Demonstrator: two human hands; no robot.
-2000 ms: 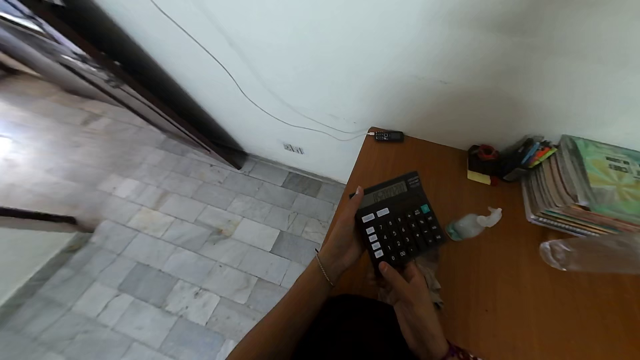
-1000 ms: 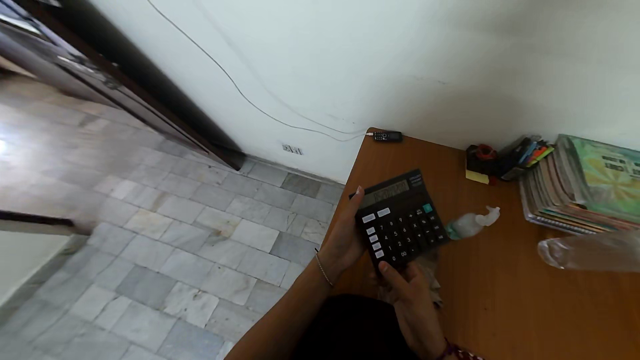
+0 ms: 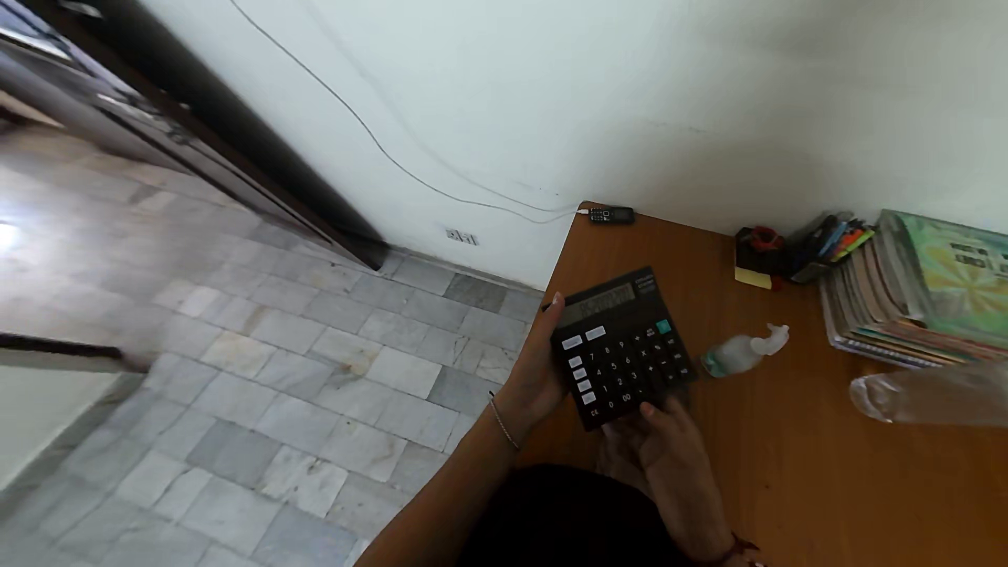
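A black desk calculator (image 3: 622,346) is held tilted above the near left part of a wooden desk, its keys and display facing up. My left hand (image 3: 542,366) grips its left edge, the thumb by the display; the fingers beneath are hidden. My right hand (image 3: 665,437) holds the bottom edge, thumb at the lower keys, the other fingers mostly out of sight. Something pale and crumpled, perhaps a cloth or a bag, shows below the calculator near my right hand; I cannot tell which. Just right of the calculator is a small clear pump bottle (image 3: 736,356).
The wooden desk (image 3: 787,472) bears a stack of books and notebooks (image 3: 890,299), a pen holder (image 3: 827,248), a black holder with red tape (image 3: 760,250), a clear plastic bottle (image 3: 929,395) and a keypad phone (image 3: 611,215) on a cable. Tiled floor lies left.
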